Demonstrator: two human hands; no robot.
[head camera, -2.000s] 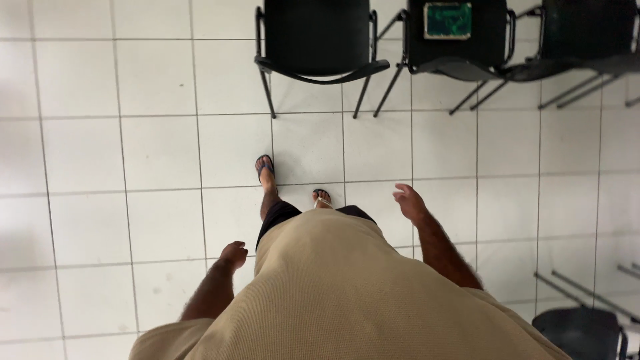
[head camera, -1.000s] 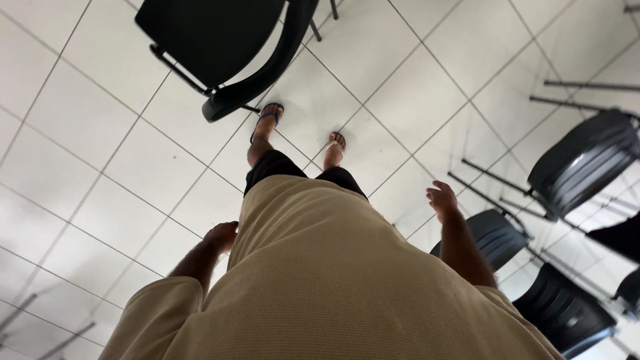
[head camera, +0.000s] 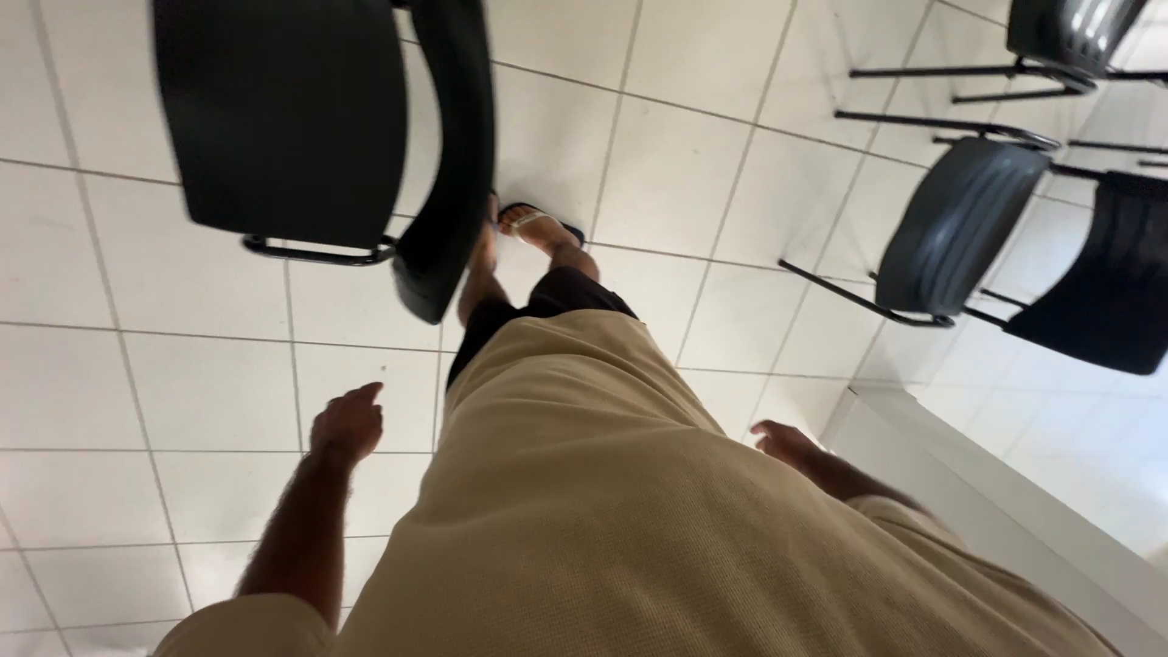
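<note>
My left hand (head camera: 349, 422) hangs beside my body over the tiled floor, holding nothing, its fingers loosely apart. On the other side my right hand (head camera: 783, 442) is also free, fingers slightly bent, at the side of my beige shirt (head camera: 584, 493). Neither hand touches a chair. Directly ahead on the left stands a black chair (head camera: 283, 119), its curved backrest partly hiding one of my feet. My other foot (head camera: 540, 228), in a sandal with a pale strap, shows on the floor.
Several black chairs with metal legs stand to the right, among them one with a ribbed backrest (head camera: 963, 228) and one with a dark seat (head camera: 1095, 274). A low white ledge or wall (head camera: 985, 465) runs along the lower right. White tiles (head camera: 675, 173) cover the floor.
The view has turned and moved across the floor. My left hand now stands farther out from my body. The green item seen on a chair two seconds ago is out of view.
</note>
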